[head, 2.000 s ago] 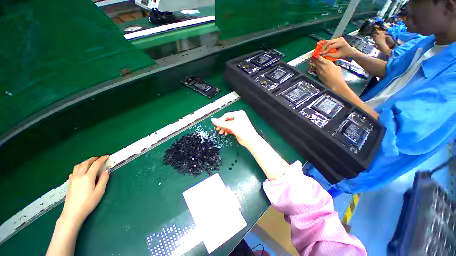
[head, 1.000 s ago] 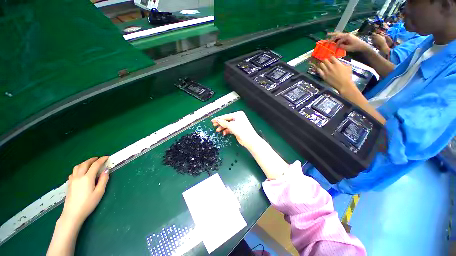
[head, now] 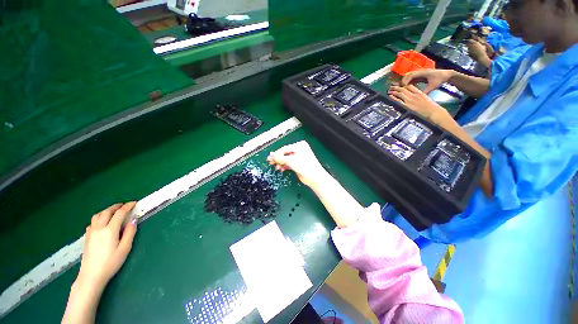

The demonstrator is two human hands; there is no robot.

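Note:
My left hand [head: 108, 243] lies bare on the bench edge and white rail at the left, fingers slightly apart, holding nothing. My right hand [head: 294, 161] is above the right end of the rail, beside the heap, thumb and fingers pinched together; whether something small is between them cannot be told. A heap of small black parts [head: 242, 196] lies between my hands, with pale small bits [head: 258, 171] at its upper right. A white paper [head: 269, 269] lies below the heap, partly over a sheet with rows of pale dots [head: 212, 305]. An open phone [head: 236, 119] lies beyond the rail.
The worn white rail [head: 215, 164] crosses the green bench. A thick black foam tray [head: 361, 149] with several open phones stands at my right. Beyond it, a person in a blue smock [head: 526, 145] works with both hands near an orange-red container [head: 413, 62]. More workers sit farther back.
The open phone beyond the rail has moved left. The neighbour has let go of the orange-red container, and their hands are now nearer, below it. My hands have hardly moved.

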